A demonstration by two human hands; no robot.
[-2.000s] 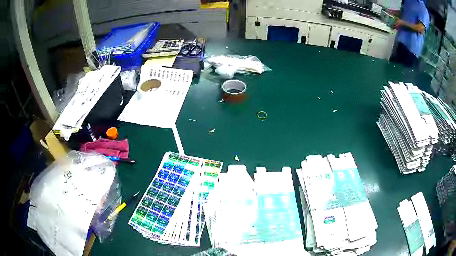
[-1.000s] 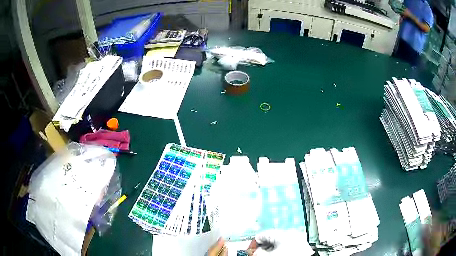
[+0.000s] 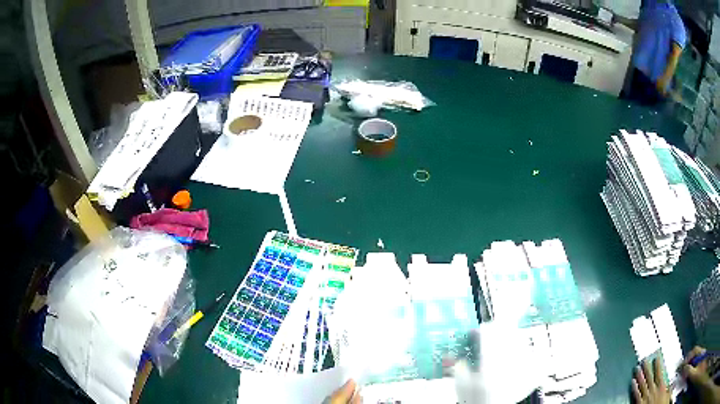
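White-and-teal carton blanks (image 3: 442,323) lie flat before me. My left hand (image 3: 344,393) shows only as a thumb at the bottom edge, on the right end of a plain white sheet (image 3: 288,387). A pale blur with a small skin-coloured spot, apparently my right hand (image 3: 454,369), is over the blanks' lower right; its fingers and anything in them cannot be made out. Shiny blue-green label sheets (image 3: 264,304) lie fanned left of the blanks. No label on a fingertip can be seen.
Another carton pile (image 3: 545,316) lies to the right; a tall leaning stack (image 3: 647,201) stands beyond. Another person's hands (image 3: 651,383) are at lower right with a small blank. A brown tape roll (image 3: 376,137) stands mid-table. A plastic bag with papers (image 3: 110,308) lies left.
The white sheet and my left thumb have come in from the bottom edge. The pale blur has moved right over the blanks. The other person's hands have come in at lower right.
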